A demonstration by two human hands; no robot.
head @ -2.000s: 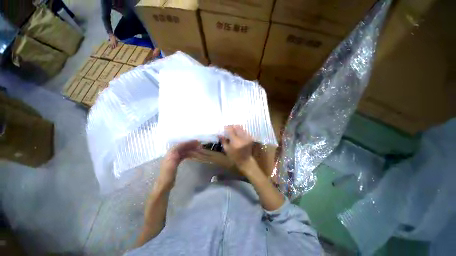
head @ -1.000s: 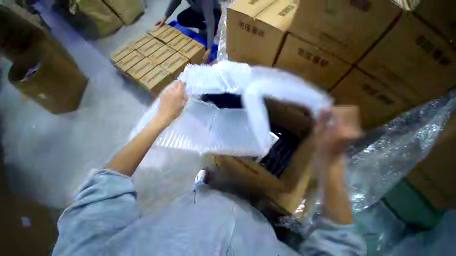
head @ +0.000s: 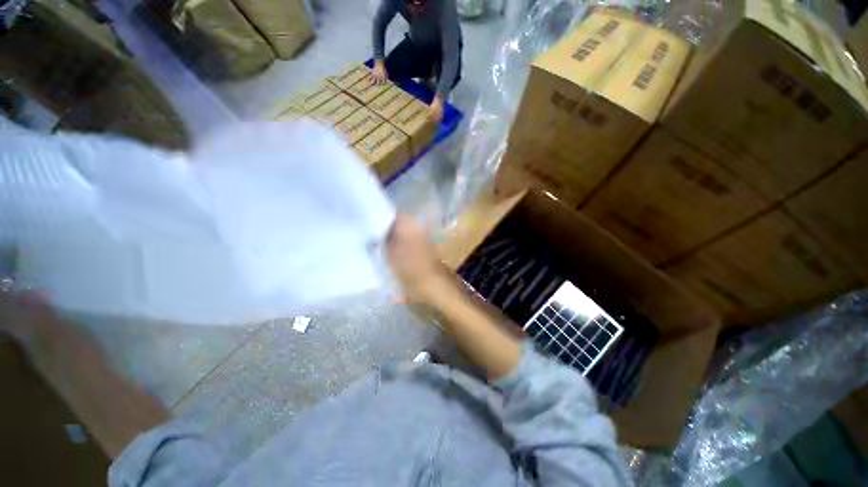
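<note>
White ribbed air-column bags spread across the left, blurred, in front of me. My right hand grips their right edge. My left hand is blurred at the lower left, below the bags' left part; its grip cannot be made out. An open carton stands to the right, with rows of dark panel edges inside. One solar panel lies face up on top of these rows, its white grid lines showing and light glaring on it.
Sealed cartons are stacked behind the open carton. Crumpled stretch wrap lies at the right. A person crouches beside small cartons on a blue pallet. Woven sacks stand at the upper left. Grey floor shows below the bags.
The bags have moved left, away from over the open carton. My right hand has moved left onto their edge, and my left hand is lower and farther left. The panel on the rows is now visible.
</note>
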